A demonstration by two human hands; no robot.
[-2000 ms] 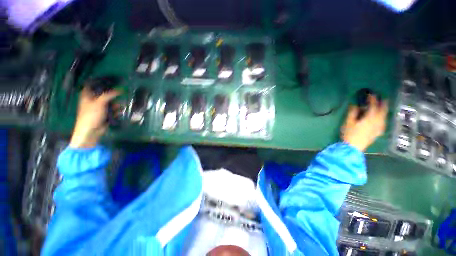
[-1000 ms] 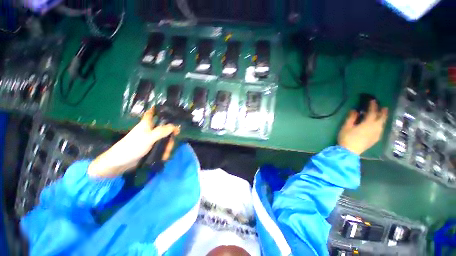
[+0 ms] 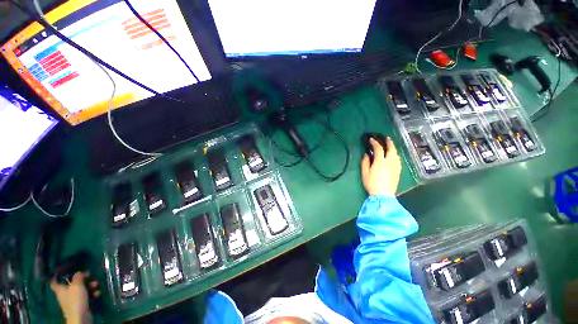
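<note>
A clear blister tray (image 3: 285,235) with two rows of five pockets lies on the green bench. Dark oblong electronic units (image 3: 205,242) with white labels sit in its pockets. My left hand (image 3: 73,296) is at the lower left, beside the tray and partly cut off by the bottom edge. Its fingers are around a dark, dim object that looks like the barcode scanner (image 3: 68,267). My right hand (image 3: 381,169) rests over a black computer mouse (image 3: 375,143), between this tray and a second filled tray (image 3: 437,171).
Monitors (image 3: 291,28) stand behind the bench. A looped black cable (image 3: 345,166) lies left of my right hand. Red parts (image 3: 441,59) and a spare scanner (image 3: 537,73) are at the back right. Stacked trays (image 3: 415,253) with units stand below bench level at right.
The camera view has turned and now shows the monitors. My left hand has moved from over the tray's front edge to its left side. My right hand stays at the mouse.
</note>
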